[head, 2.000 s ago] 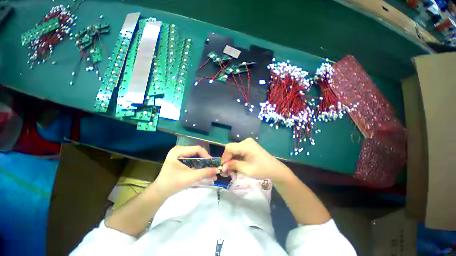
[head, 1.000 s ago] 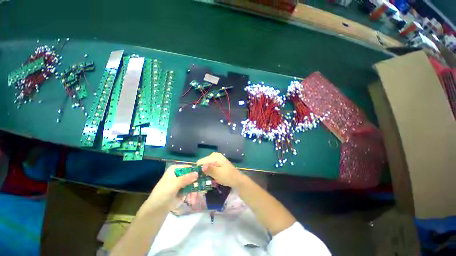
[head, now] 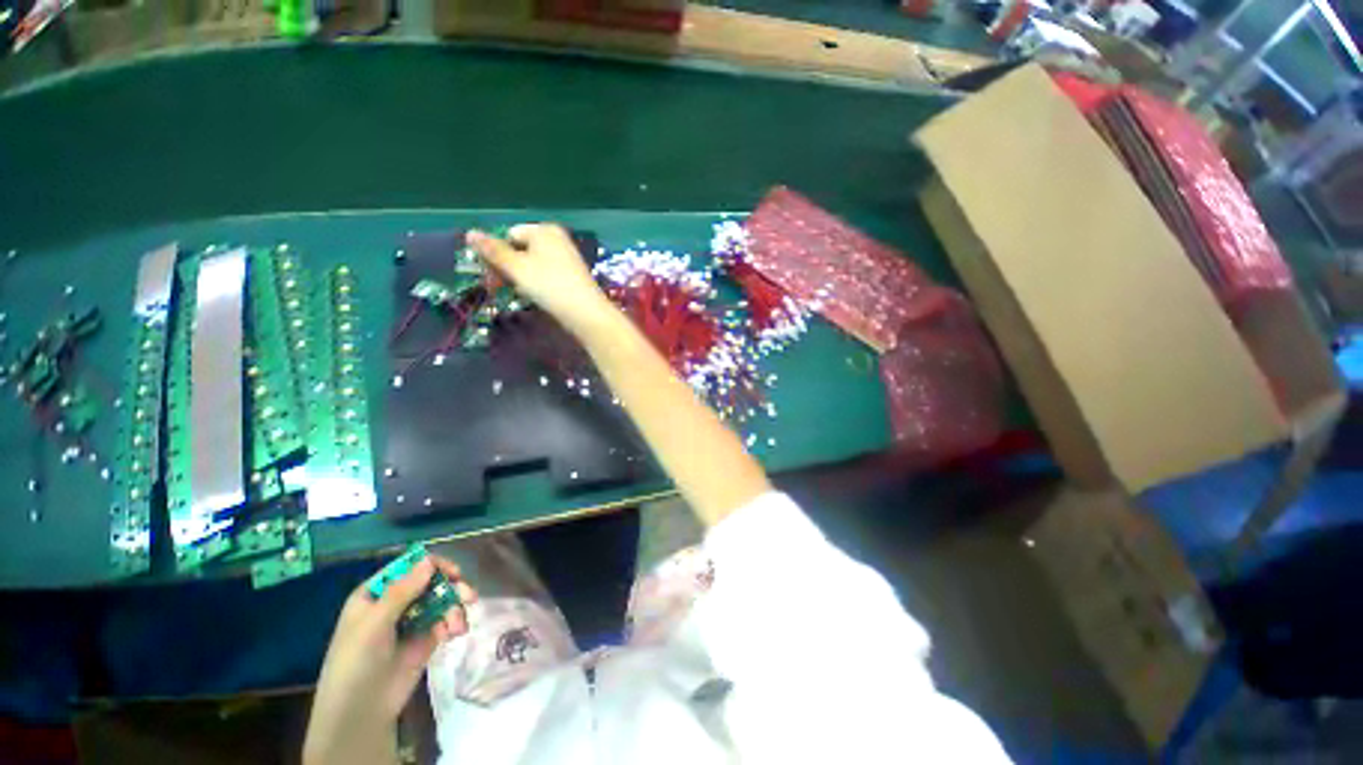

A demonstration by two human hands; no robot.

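My left hand [head: 386, 635] is low, over my lap at the bench edge, closed on a small green circuit board piece [head: 428, 599]. My right hand [head: 526, 266] reaches to the upper part of the black sheet [head: 516, 396], its fingertips at the small green boards with red wires [head: 434, 292] lying there. Whether its fingertips pinch a board cannot be made out. The large pile of red cables with white tips [head: 673, 317] lies right of the sheet, partly behind my right forearm.
Green board strips [head: 344, 396] with pale grey strips [head: 220, 381] on them lie left of the sheet. More wired boards [head: 63, 366] are at far left. Red bubble wrap [head: 845, 269] and an open carton [head: 1099, 284] are at right. A wooden ledge [head: 807, 45] runs behind.
The view has swung right. My hands have parted: my right hand has moved from the board piece up to the black sheet, while my left hand keeps the piece low over my lap.
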